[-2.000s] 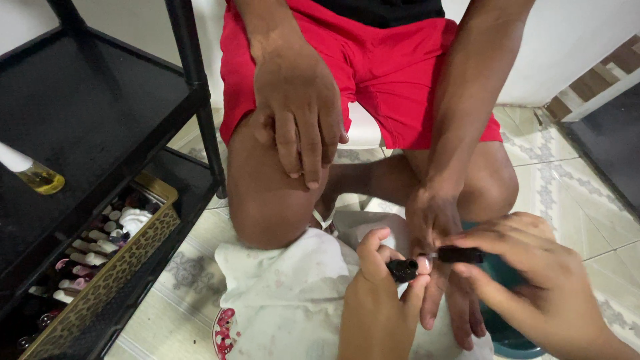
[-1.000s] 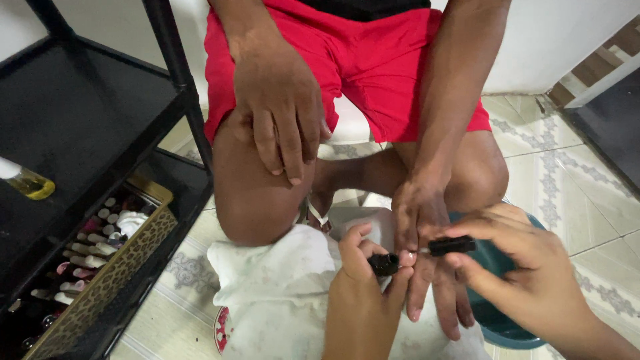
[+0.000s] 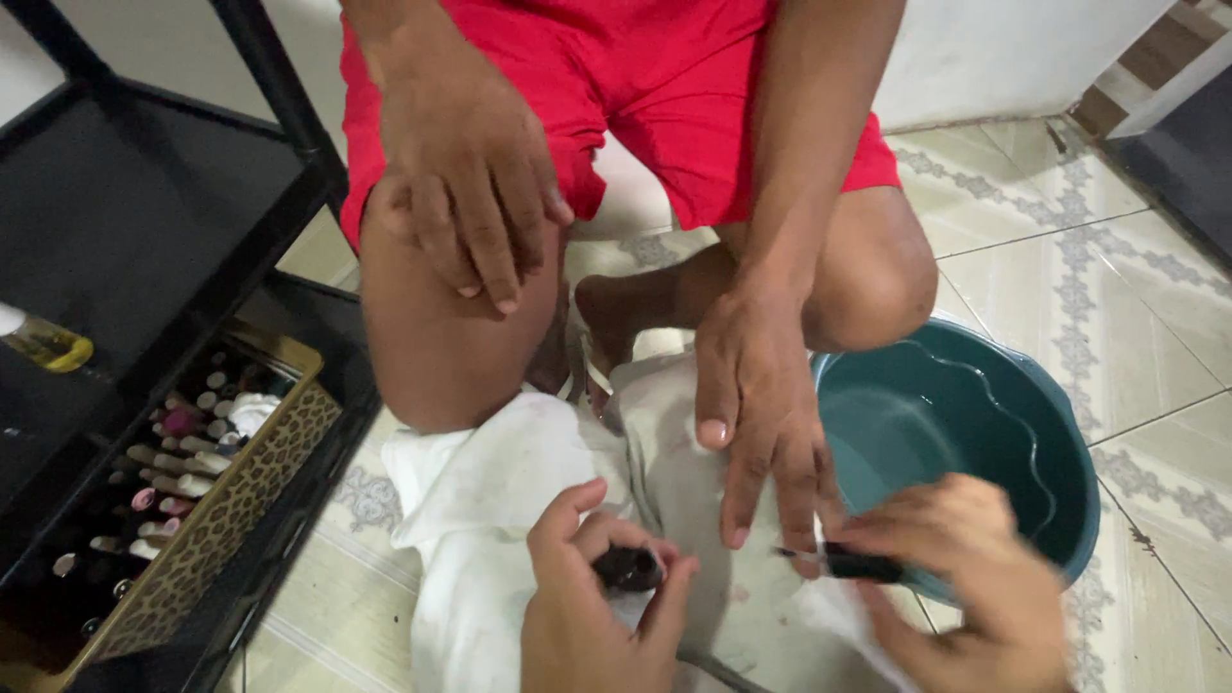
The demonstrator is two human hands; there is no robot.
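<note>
My left hand (image 3: 606, 597) holds a small black nail polish bottle (image 3: 628, 569) between thumb and fingers, above a white cloth (image 3: 500, 481). Pinched in my right hand (image 3: 972, 577) is a black-handled nail polish brush (image 3: 861, 565). Its thin tip points left and lies at the fingertips of a person's outstretched hand (image 3: 770, 385); whether it touches a nail I cannot tell. That hand rests palm down, fingers spread, over the cloth-covered support. The person's other hand (image 3: 472, 183) lies on their knee. My right hand is slightly blurred.
A teal plastic basin (image 3: 1054, 404) stands on the tiled floor at the right. On the left, a black shelf unit (image 3: 144, 192) carries a bottle of yellow liquid (image 3: 48, 339). Below it, a leopard-print box (image 3: 217, 539) holds several nail polish bottles (image 3: 178, 462).
The brush has left the bottle side of the person's hand and is now at the fingertips farther right. My left hand with the bottle has come away from that hand. More of the basin shows.
</note>
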